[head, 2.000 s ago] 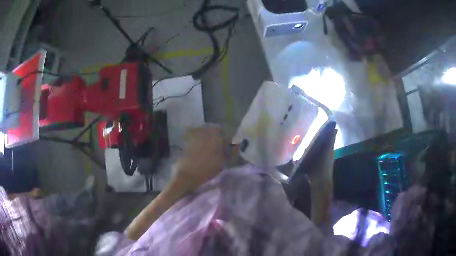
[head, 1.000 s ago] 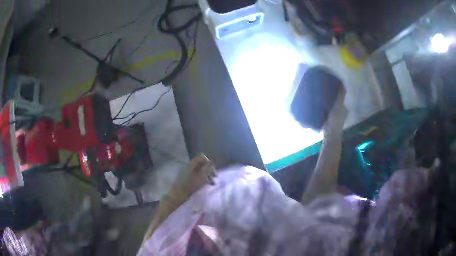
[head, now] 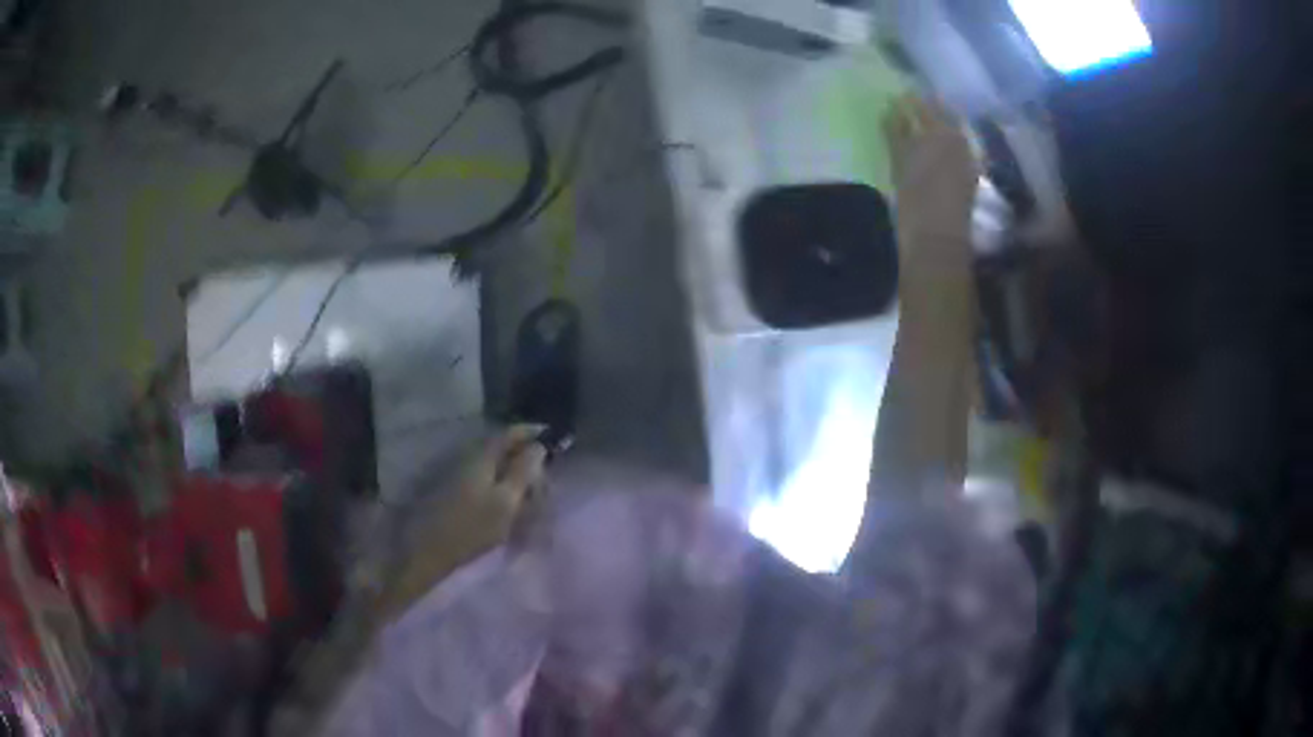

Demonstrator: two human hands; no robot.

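A white box device with a black rounded-square top (head: 818,256) rests on the white table, right of centre. My right hand (head: 933,151) reaches past its right side, with the fingers over a pale green sheet (head: 853,123). The hand is blurred and I cannot tell whether it holds anything. My left hand (head: 497,482) is low, left of the table, its fingers closed around a small dark thing that is too blurred to name.
The red robot arm (head: 216,554) is at the lower left, beside its white floor plate (head: 418,324). A thick black cable (head: 533,159) and a tripod stand (head: 281,180) are on the floor. A bright laptop screen (head: 1083,32) is at the upper right. A dark teal crate (head: 1181,619) is at the lower right.
The white device, earlier held tilted by my right hand, now rests on the table. My right hand has let it go and moved up. The view has shifted, and the arm appears lower.
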